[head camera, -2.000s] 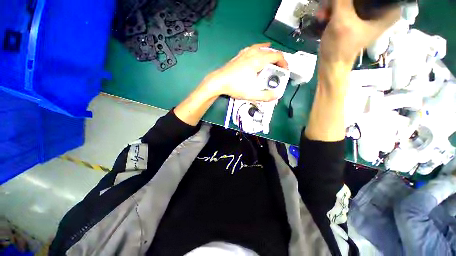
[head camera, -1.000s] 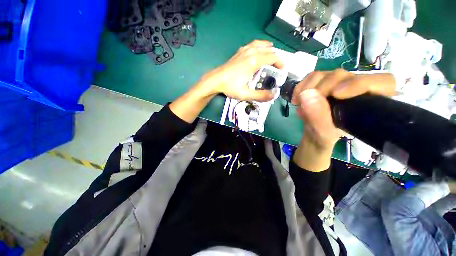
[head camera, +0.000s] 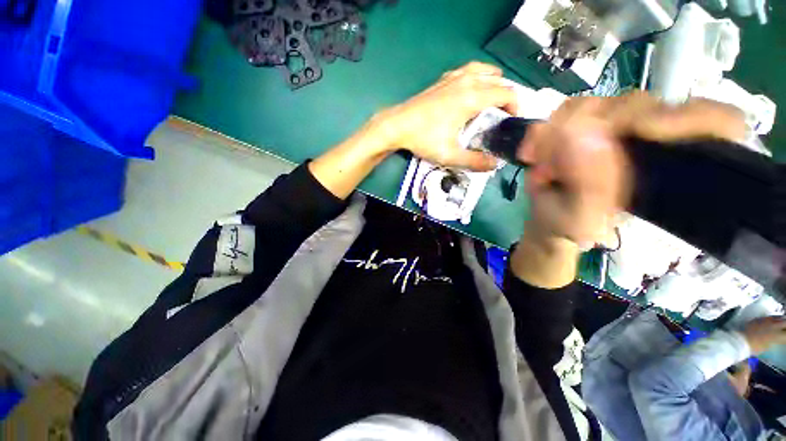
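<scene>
My left hand (head camera: 452, 116) grips a white camera housing (head camera: 539, 102) on the green bench. My right hand (head camera: 582, 168) is blurred and closed around a thick black electric screwdriver (head camera: 698, 185). The screwdriver's dark tip end is over the housing's front and hides most of it. A second white housing (head camera: 454, 196) with a dark round centre and thin wires lies at the bench edge, just below my left hand. A short black cable tail (head camera: 513, 183) lies beside the housing.
Dark face plates (head camera: 297, 56) are piled at upper left. A grey-white screw feeder (head camera: 552, 43) stands beyond the work. White units (head camera: 664, 258) crowd the right. Blue bins (head camera: 95, 77) are at left. Another person's sleeve (head camera: 681, 370) shows at lower right.
My right hand has come down from the feeder area with the screwdriver to the housing, and its end now covers the housing's front. My left hand still holds the housing.
</scene>
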